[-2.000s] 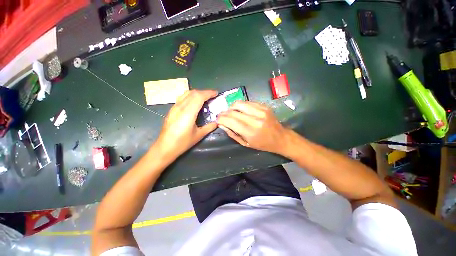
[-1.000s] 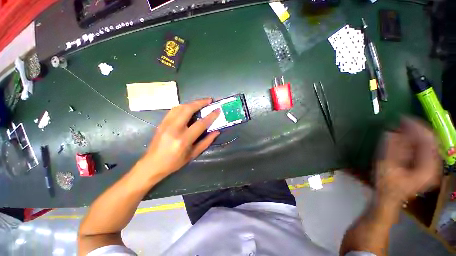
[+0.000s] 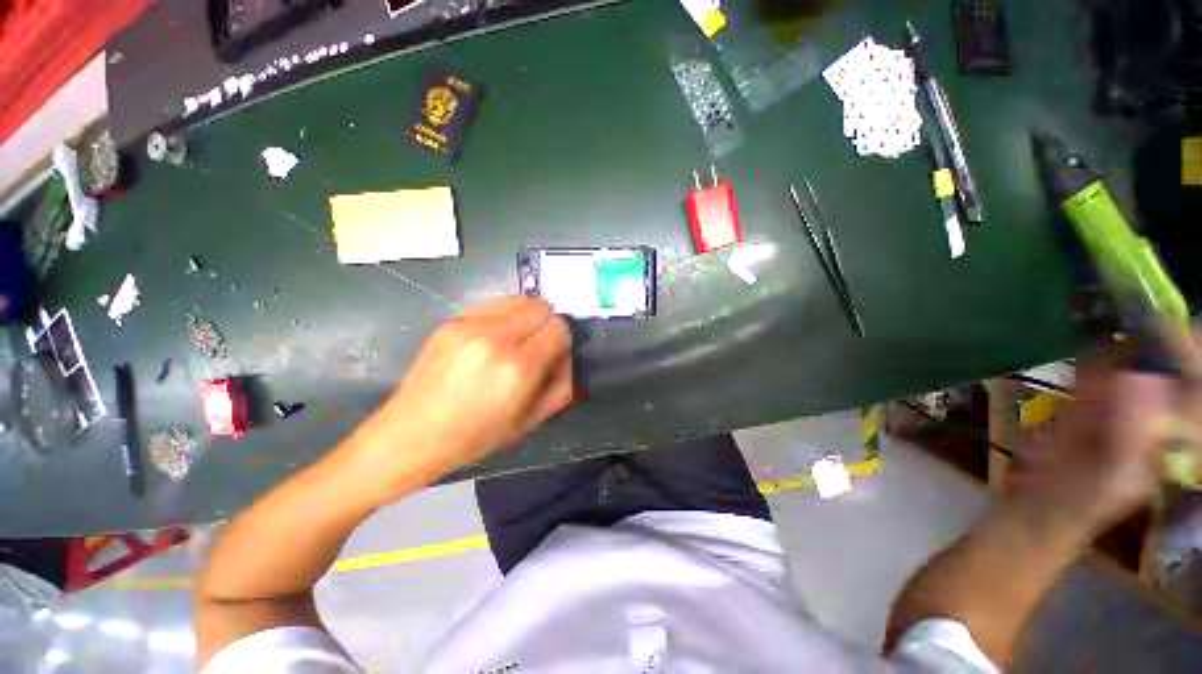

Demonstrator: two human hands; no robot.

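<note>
The small display assembly (image 3: pixel 570 282), a dark frame with a white face and a green board at its right end, lies flat on the dark green mat (image 3: pixel 738 382). My left hand (image 3: pixel 508 366) is at its lower left edge with the fingers curled in; whether it pinches anything is hidden. My right hand (image 3: pixel 1120 428) is blurred at the far right, at the lower end of the lime-green electric screwdriver (image 3: pixel 1123 250), whose black nose points up and left. Its grip is too blurred to tell.
A yellow pad (image 3: pixel 396 225) lies left of the assembly. A red two-pin block (image 3: pixel 715 217) and tweezers (image 3: pixel 828 257) lie to its right. White spotted sheets (image 3: pixel 873 99) and slim tools (image 3: pixel 945 138) are farther right. Screw piles (image 3: pixel 171 453) and a red box (image 3: pixel 224 407) are at the left.
My right hand left the display assembly and moved right to the screwdriver. The tweezers now lie on the mat. My left hand has slid off the assembly's face to its lower left edge.
</note>
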